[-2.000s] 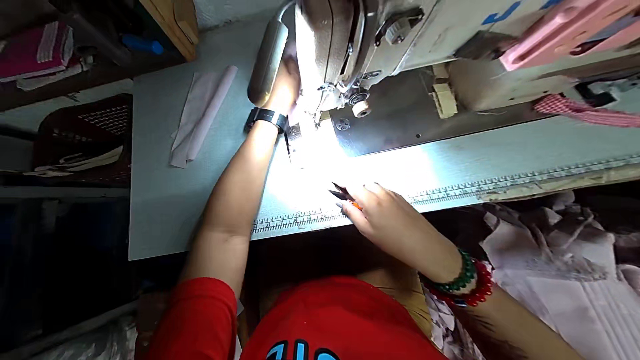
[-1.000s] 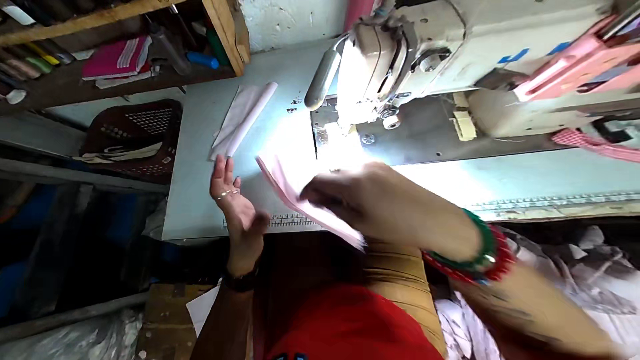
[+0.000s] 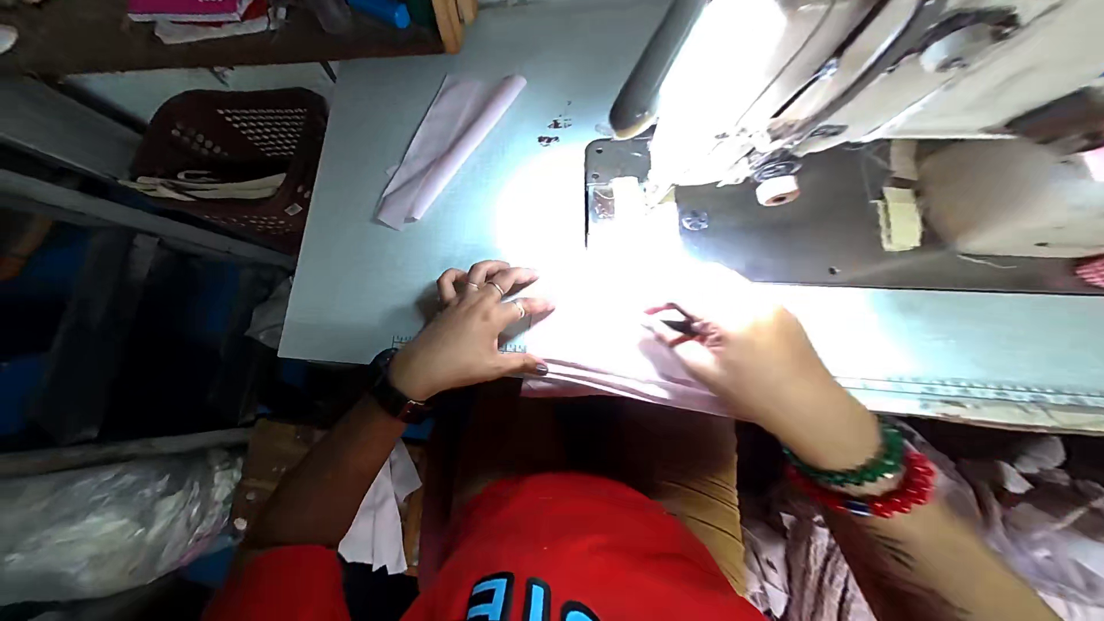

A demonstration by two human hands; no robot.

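Pale pink fabric lies at the front edge of the sewing table, its layered edge hanging over, and much of it is washed out by glare. My left hand rests on the table at the fabric's left edge, fingers apart, with the thumb on the cloth. A small dark tool, probably thread snips, is in my right hand, which rests over the fabric's right part. Behind both hands are the needle area and metal bed plate of an industrial sewing machine.
A folded pale pink cloth lies on the table's left part. Beyond the left edge stands a brown plastic basket with cloth pieces. A measuring tape runs along the front edge. Heaped fabric is at lower right, and a plastic bag at lower left.
A second ago the pink fabric was raised between my hands; now it lies on the table. My left hand, palm up then, has turned down onto the table at the fabric's edge.
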